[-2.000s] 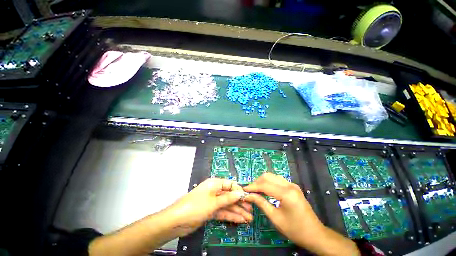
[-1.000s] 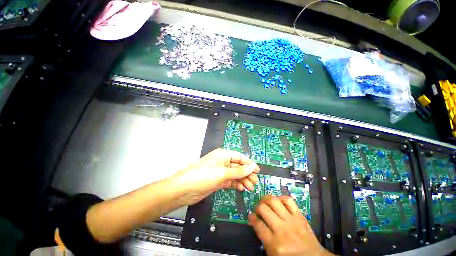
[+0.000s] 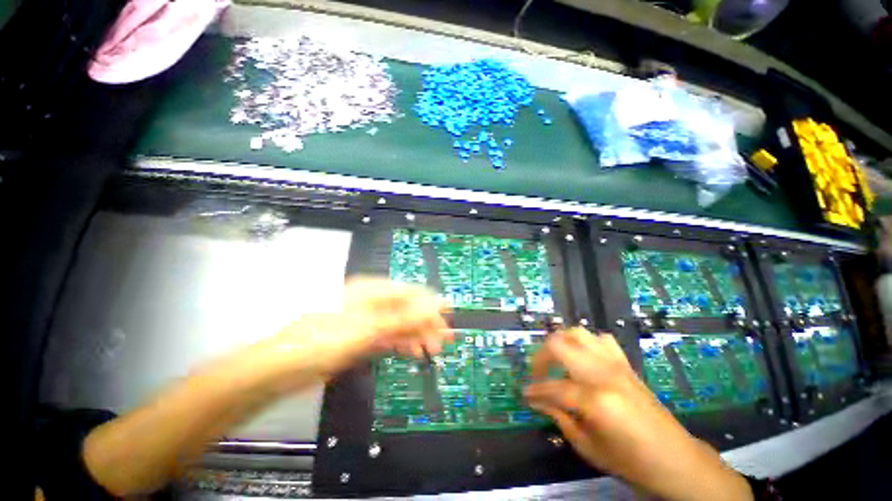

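Note:
Green circuit boards [image 3: 472,274] sit in a black carrier frame [image 3: 342,431] in front of me. My left hand [image 3: 396,318] is motion-blurred over the left part of the frame, fingers bent towards the boards; whether it holds something cannot be told. My right hand [image 3: 582,377] is over the right part of the lower board, its fingertips bent together at the board; any small part between them is too small to see. The hands are apart and cover parts of the lower board.
Behind, a green shelf bears a pale component pile [image 3: 313,88], a blue component pile [image 3: 472,96], a clear bag [image 3: 665,127] and a black bin of yellow components [image 3: 831,171]. A pink cloth or cap [image 3: 152,37] lies left. More loaded frames [image 3: 685,284] stand right; a metal plate [image 3: 215,284] lies left.
The view has shifted, so the boards sit further left in it. My left hand has moved left, away from the middle of the boards. My right hand has risen to the lower board's right part.

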